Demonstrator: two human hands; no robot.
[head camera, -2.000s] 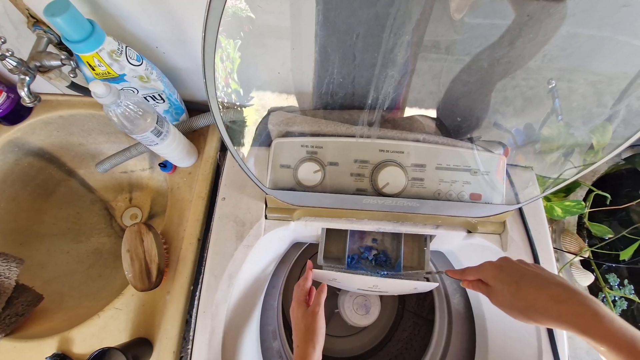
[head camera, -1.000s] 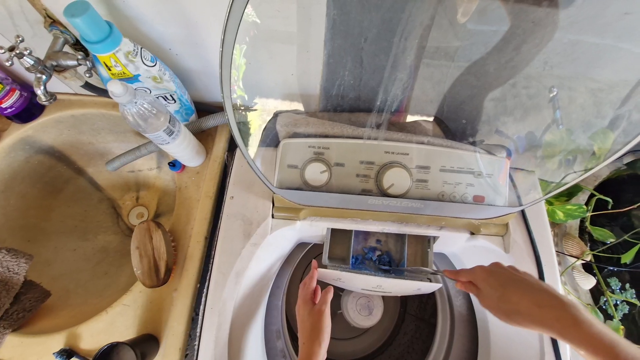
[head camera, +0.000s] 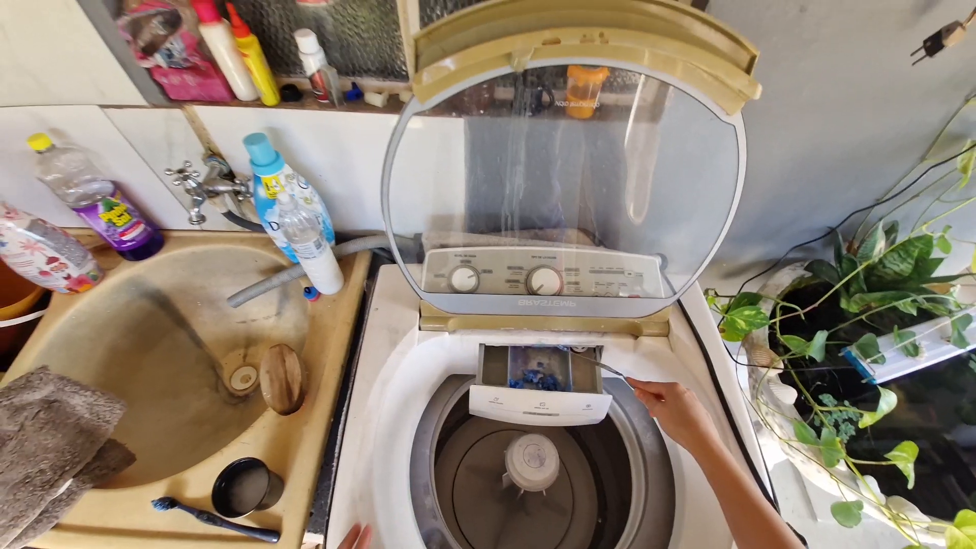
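Observation:
My right hand (head camera: 672, 408) grips a thin metal utensil (head camera: 610, 370), whose far end reaches over the right compartment of the pulled-out dispenser drawer (head camera: 540, 402). Dark blue residue (head camera: 536, 379) lies in the drawer's middle compartment. Below the drawer, the drum of the top-loading washing machine (head camera: 526, 488) is visible with its pale central agitator cap (head camera: 532, 461). Only the fingertips of my left hand (head camera: 355, 537) show at the bottom edge, by the machine's left front rim; what they do is hidden. The transparent lid (head camera: 564, 183) stands raised.
To the left is a beige sink (head camera: 175, 351) with a wooden scrubbing brush (head camera: 281, 379), a grey cloth (head camera: 57, 442), a dark cup (head camera: 245, 488) and a blue toothbrush (head camera: 213, 520). Bottles, including a blue-capped one (head camera: 267, 183), stand behind. Potted plants (head camera: 846, 328) are at the right.
My left hand has left the drawer front and moved down and left to the frame's bottom edge. My right hand still holds the utensil near the drawer's right side. The view has widened.

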